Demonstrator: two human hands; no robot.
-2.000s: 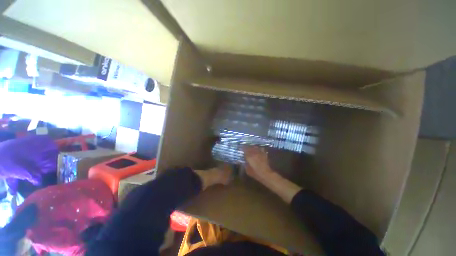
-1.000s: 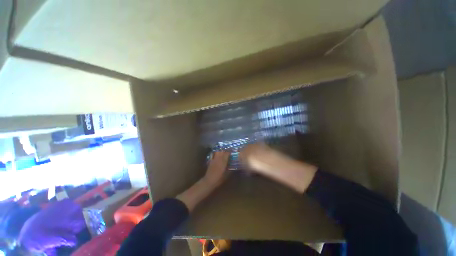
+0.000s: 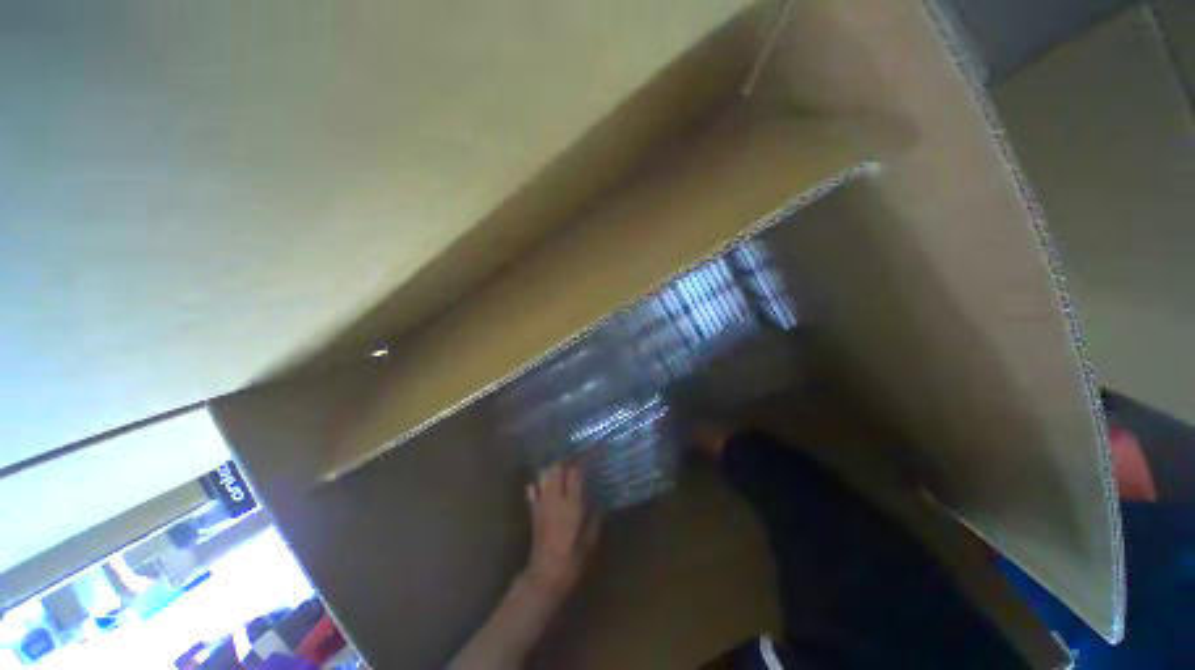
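Observation:
A large open brown shipping carton (image 3: 433,550) fills the view, seen from above. Clear ridged tray stacks (image 3: 695,314) lie at its bottom, partly behind an inner cardboard flap. A nearer clear tray stack (image 3: 632,458) sits beside them. My left hand (image 3: 561,517) is inside the carton, its fingers at the left edge of the nearer stack; whether it grips the stack is unclear. My right hand (image 3: 708,442) is mostly hidden by its dark sleeve, just right of that stack; only a small blurred part shows.
A wide carton flap (image 3: 262,170) spreads over the upper left. Another carton wall and flap (image 3: 1016,288) rise at the right. A printed box (image 3: 229,487) and a bright cluttered area show at lower left. Red and blue cloth (image 3: 1134,471) shows at the right edge.
The view has tilted, and the carton appears rotated and closer. My right hand has moved from on top of the nearer stack to its right side. My left hand stays at the left edge.

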